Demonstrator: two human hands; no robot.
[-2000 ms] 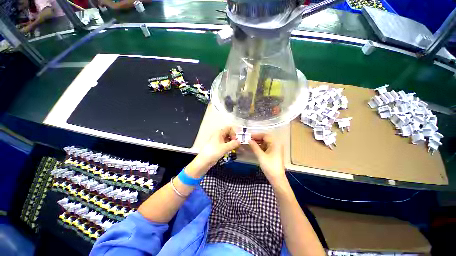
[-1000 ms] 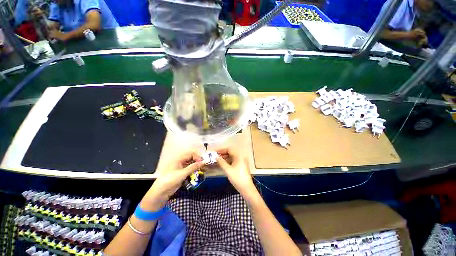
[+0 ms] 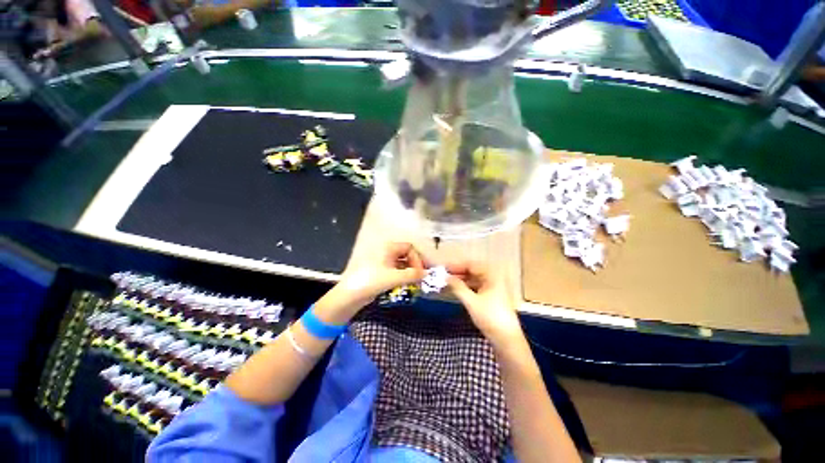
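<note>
My left hand (image 3: 387, 269) and my right hand (image 3: 479, 288) hold a white plug housing (image 3: 435, 278) between them, just below the thin dark tip (image 3: 437, 241) under the clear fume hood (image 3: 461, 194). A yellow-and-dark circuit board (image 3: 398, 295) shows beside and below the fingers of my left hand. It is partly hidden, and I cannot tell how it is joined to the housing. Loose circuit boards (image 3: 286, 159) lie on the black mat (image 3: 226, 199). White plug housings (image 3: 579, 201) lie heaped on the tan board (image 3: 665, 280).
A black tray with rows of white-topped units (image 3: 194, 296) is low on the left. An open cardboard carton (image 3: 669, 420) is low on the right. The green conveyor belt (image 3: 298, 80) runs behind, with small white parts on it. People's arms (image 3: 217, 13) show beyond it.
The camera view swung left and back. The housing is now slightly lower, apart from the thin tip, and turned in my fingers. Both hands still hold it.
</note>
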